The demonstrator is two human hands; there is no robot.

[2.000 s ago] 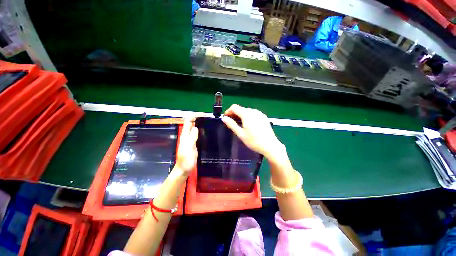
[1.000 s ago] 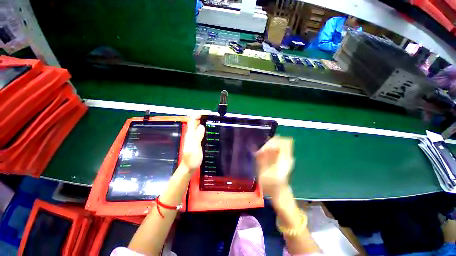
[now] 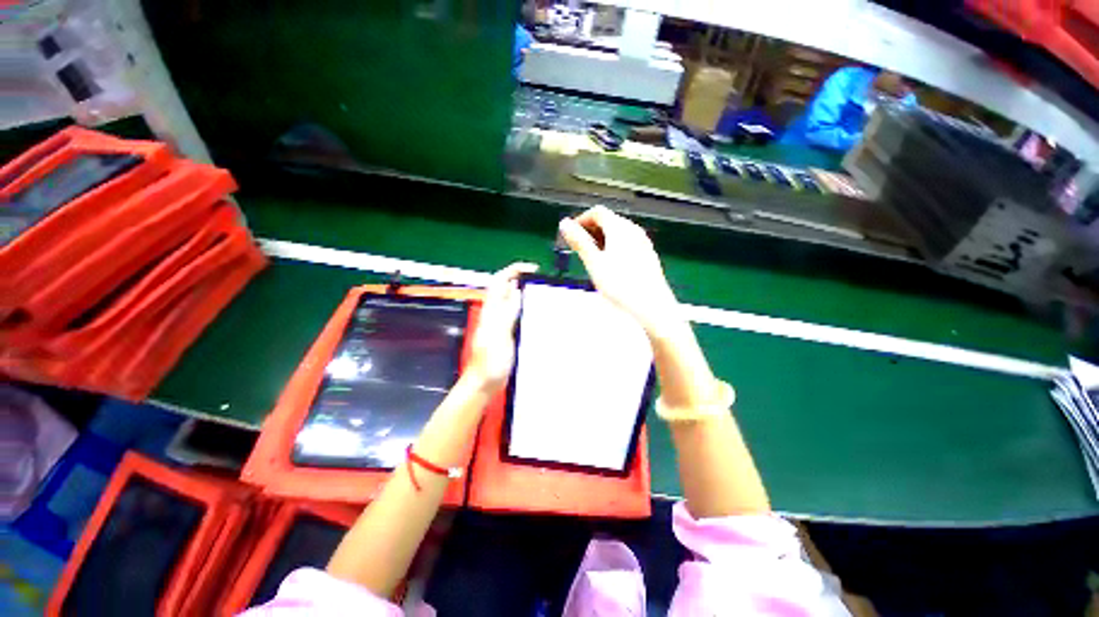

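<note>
A tablet with a white screen (image 3: 579, 374) lies in a red foam tray (image 3: 560, 492) in front of me. My left hand (image 3: 495, 331) rests along its left edge, holding it at the upper left corner. My right hand (image 3: 621, 265) pinches a small dark plug-in stick (image 3: 562, 256) at the tablet's top edge; whether it is still plugged in cannot be told. A second tablet, dark with glare (image 3: 388, 380), lies in a red tray (image 3: 280, 440) directly left, with a small dark plug (image 3: 394, 283) at its top edge.
A leaning stack of red trays with tablets (image 3: 121, 265) stands at the left. More trayed tablets (image 3: 139, 542) sit below the bench edge. White and dark sheets (image 3: 1079, 416) lie at the far right. A person in blue (image 3: 840, 109) is beyond the bench, beside a dark stacked block (image 3: 952, 193).
The right tablet's screen went from black with green text to white. My right hand moved from the screen's right side up to the stick. The view shifted, moving things rightward.
</note>
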